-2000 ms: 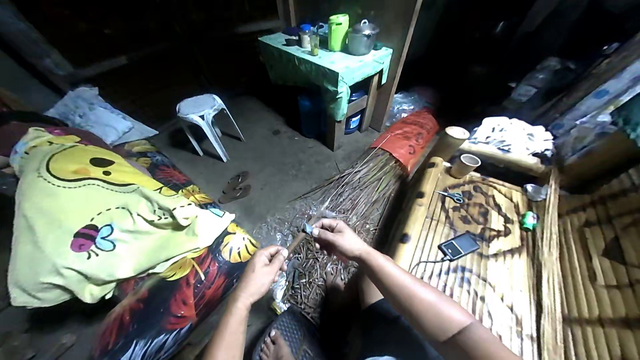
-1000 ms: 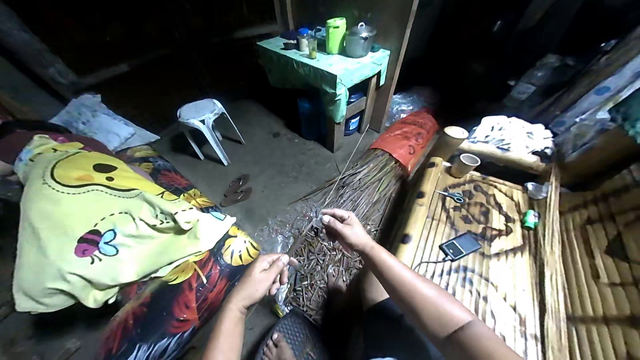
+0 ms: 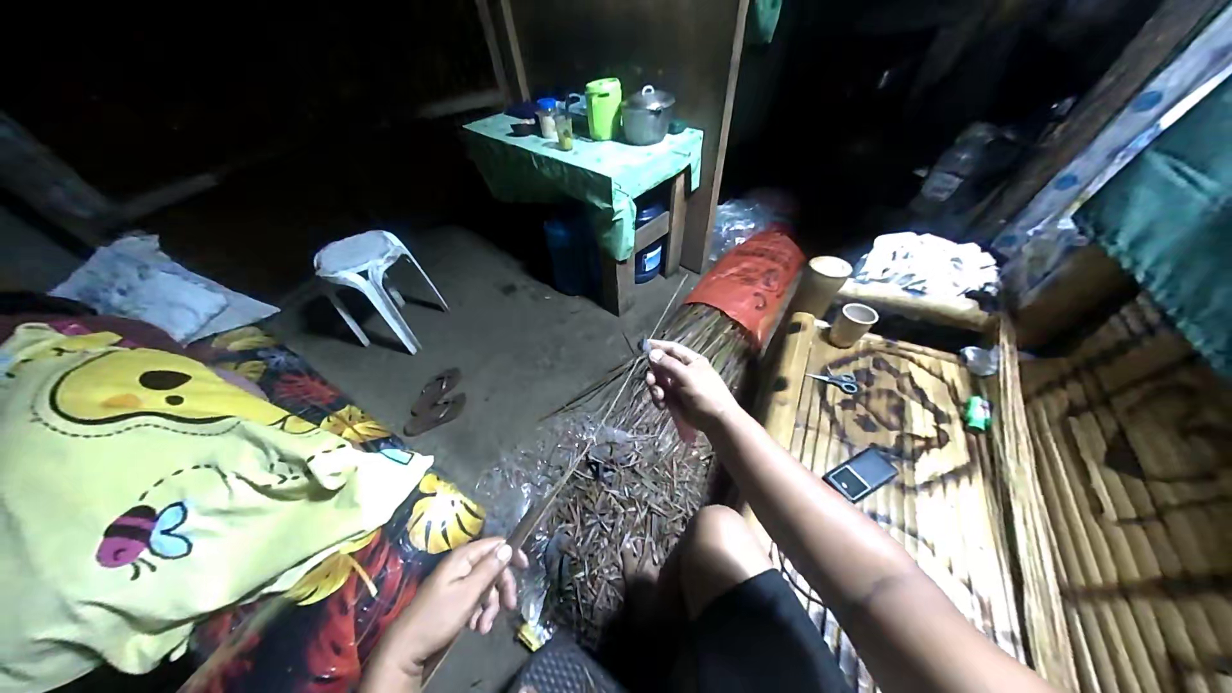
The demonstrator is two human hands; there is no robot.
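Note:
My left hand (image 3: 472, 587) pinches the lower part of a thin dried plant strip (image 3: 551, 499) between thumb and fingers. The strip slants up and away to the right, past my right hand. My right hand (image 3: 688, 385) is closed with a small dark object (image 3: 645, 345) at its fingertips; what it is cannot be told. Beneath and between the hands lies a heap of short brown cuttings (image 3: 616, 520) on clear plastic. Behind my right hand, a bundle of long dried stalks (image 3: 717, 332) lies partly wrapped in a red sack (image 3: 749, 279).
A bamboo bench (image 3: 924, 481) at right holds scissors (image 3: 835, 381), a dark handheld device (image 3: 859, 474), a bamboo cup (image 3: 853, 325) and a green container (image 3: 978, 414). At left, a yellow cloth (image 3: 192, 500) covers part of a patterned cushion. Slippers (image 3: 436, 401), a white stool (image 3: 371, 269) and a cloth-covered table (image 3: 616, 164) stand beyond.
Both hands were close together two seconds ago; they are now farther apart, the right one up and away from the left. The strip now shows stretched out beyond the left hand.

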